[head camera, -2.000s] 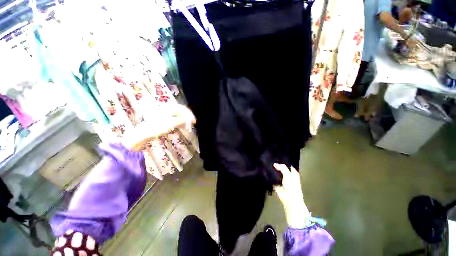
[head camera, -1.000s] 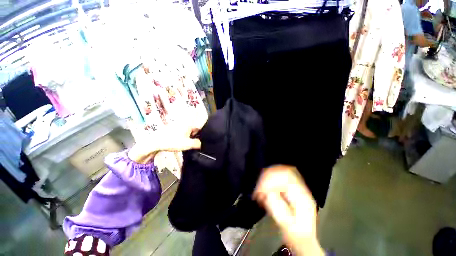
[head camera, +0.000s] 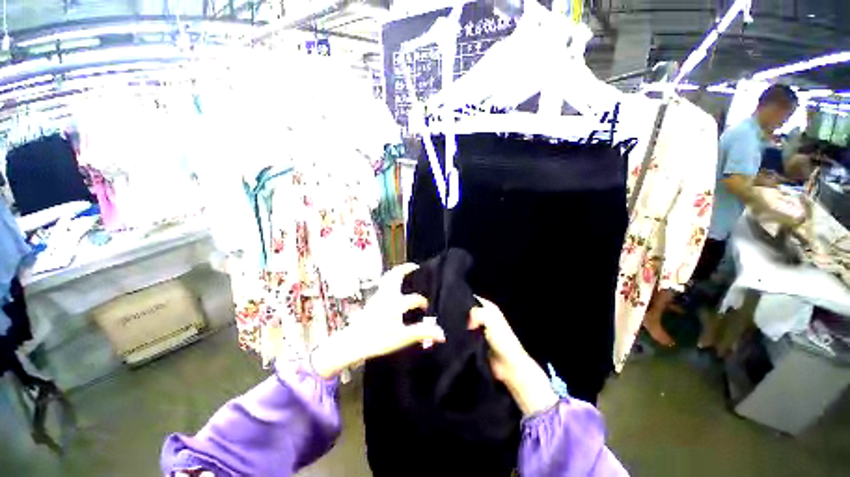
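Note:
A row of black garments (head camera: pixel 559 233) hangs in front of me from white hangers (head camera: pixel 545 70). One white hanger tilts down at the row's left side. My left hand (head camera: pixel 396 321) grips a bunched fold of the front black garment from the left, fingers curled and thumb toward the cloth. My right hand (head camera: pixel 494 335) holds the same bunched cloth from the right, its fingertips partly hidden in the dark fold. No tool can be made out in either hand.
Floral dresses hang left (head camera: pixel 322 233) and right (head camera: pixel 694 196) of the black row. A white table (head camera: pixel 140 252) with cloth and a cardboard box (head camera: pixel 149 319) are at left. A person (head camera: pixel 738 177) works at a cloth-covered table at right. A chalkboard (head camera: pixel 410 65) stands behind.
The view has tilted up, showing the hangers and chalkboard. My left hand has come onto the black garment and moved right. My right hand has moved up, and both now hold the bunched cloth close together.

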